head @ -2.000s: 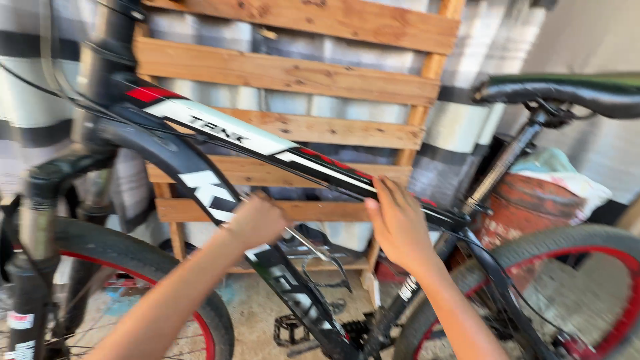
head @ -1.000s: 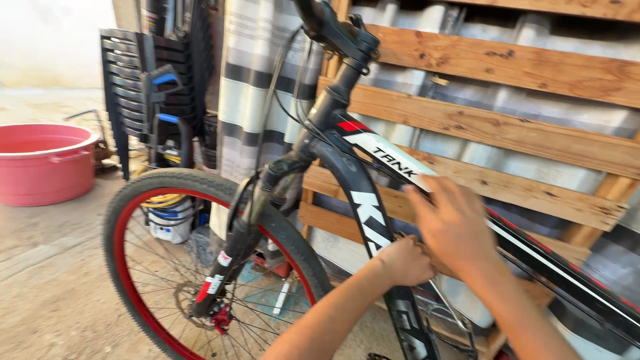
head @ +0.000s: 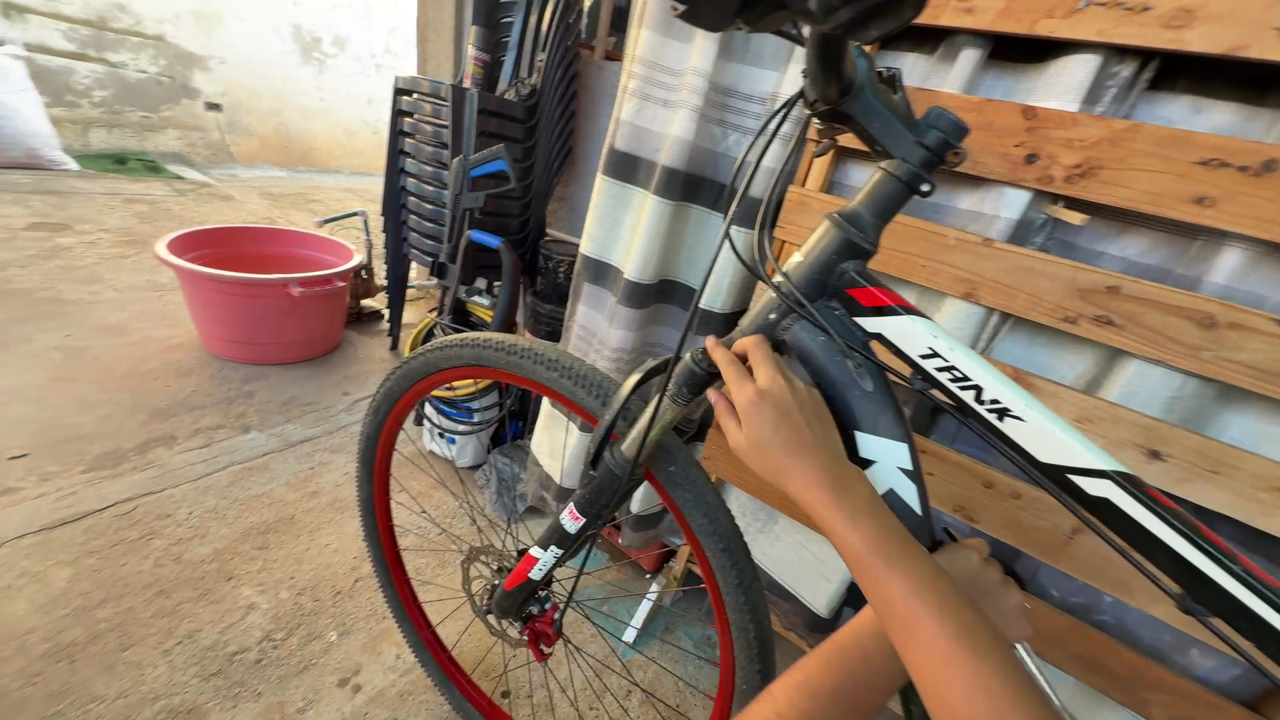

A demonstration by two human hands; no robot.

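Observation:
A bicycle with a black, white and red frame (head: 985, 385) stands with its front wheel (head: 375, 500) to the left. My right hand (head: 785, 425) reaches across my left forearm, its fingers spread against the top of the suspension fork (head: 640, 430), near the crown. Low beside the down tube (head: 850, 375), my left hand (head: 980, 580) is closed around a slim silver metal rod (head: 1040, 680); part of it sticks out below the fist. Whether the rod is a loose tool or a bicycle part, I cannot tell. My right forearm partly hides the left arm.
Wooden pallet slats (head: 1120, 290) and a striped curtain (head: 660, 190) stand behind the bicycle. Left of them are stacked black plastic chairs (head: 420, 180), a pressure washer (head: 465, 420) with coiled hose, and a pink plastic tub (head: 255, 310) on the concrete floor.
The view has swung left toward the front wheel. My right hand has moved from the top tube forward to the fork, crossing over my left arm; my left hand stays by the down tube.

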